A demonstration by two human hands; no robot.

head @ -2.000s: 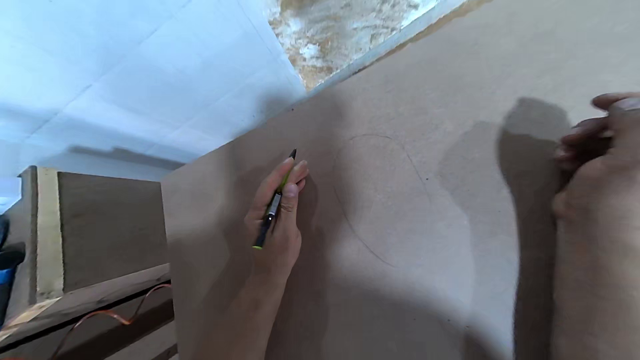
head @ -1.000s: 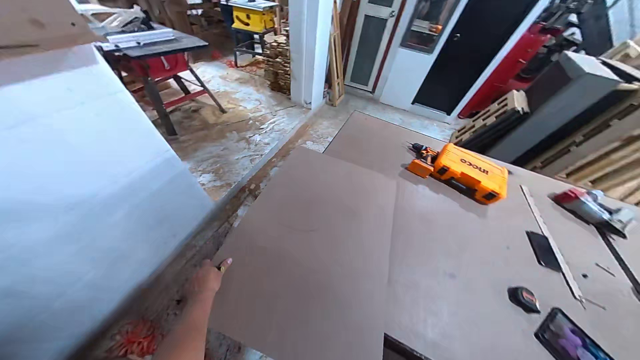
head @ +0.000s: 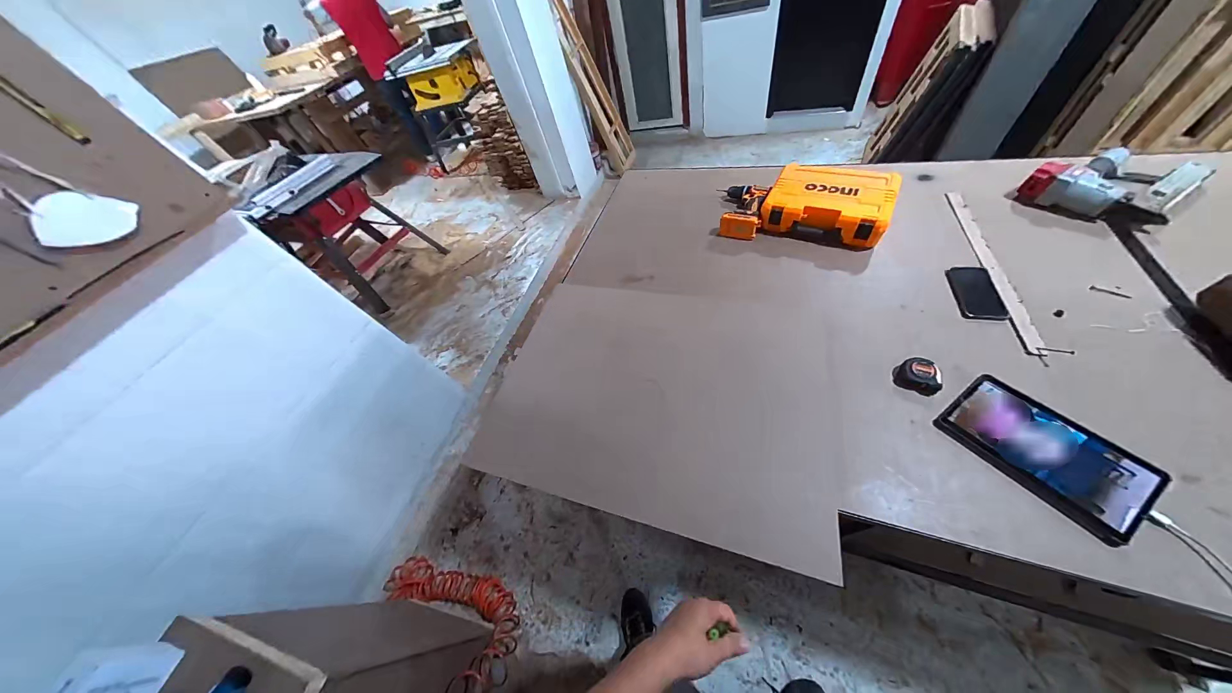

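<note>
My left hand (head: 688, 640) is low in the view, beyond the front edge of a brown fiberboard sheet (head: 654, 404), closed around a green and black marking pencil (head: 718, 630). The sheet lies on a larger board worktop and juts past its front. A faint curved line shows on the sheet. My right hand is out of view. On the worktop's right side are a tape measure (head: 918, 376), a black phone (head: 977, 293), a tablet (head: 1053, 458) with a lit screen and a strip of wood (head: 995, 273).
An orange tool case (head: 832, 204) and cordless drill (head: 749, 197) stand toward the back. A nail gun (head: 1078, 188) lies back right. Below left are a coiled orange hose (head: 457, 592) and a box (head: 356, 635). A person in red (head: 361, 37) is by a yellow saw (head: 443, 82).
My left hand has moved off the sheet's left edge to beyond its front edge, still with the pencil. My right hand, seen two seconds ago, is out of view. The view has swung widely.
</note>
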